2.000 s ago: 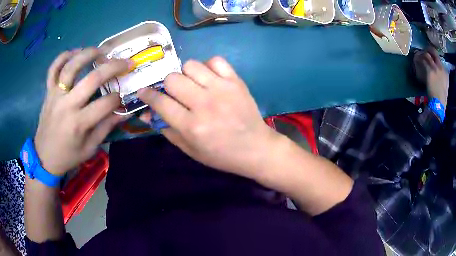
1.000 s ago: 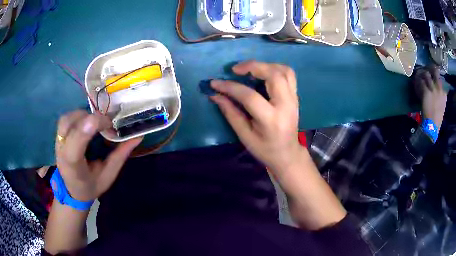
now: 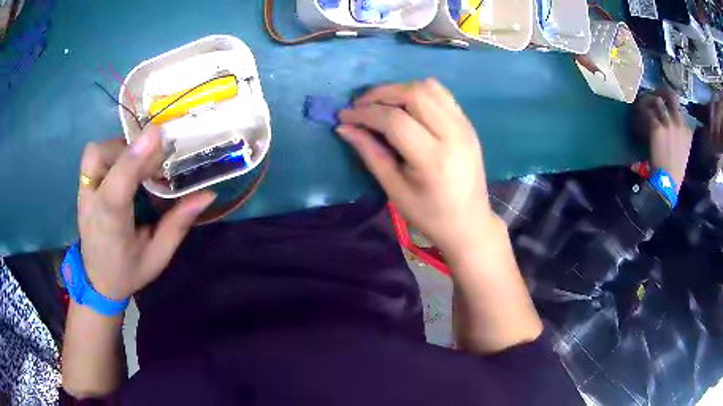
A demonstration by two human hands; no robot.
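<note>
A cream-white housing (image 3: 259, 119) lies open side up on the table at the left. A yellow battery (image 3: 194, 98) lies inside it, with a dark circuit board (image 3: 208, 165) along the near inner side. Thin red and black wires loop over its left rim. A brown strap (image 3: 252, 190) curves below it. My left hand (image 3: 131, 202) grips the housing's lower left edge, thumb outside and fingers at the rim. My right hand (image 3: 420, 147) pinches a small blue piece (image 3: 322, 109) to the right of the housing, just above or on the mat.
Several housings (image 3: 507, 24) with straps stand along the far edge, one (image 3: 614, 67) tilted at the right. Blue strips (image 3: 30, 49) lie at the far left. A neighbour's hand (image 3: 666, 127) with a blue wrist band is at the right, near metallic parts (image 3: 690, 55).
My right hand has left the housing and moved right, now with the blue piece in its fingertips. The board shows uncovered inside the housing. My left hand stays at the housing.
</note>
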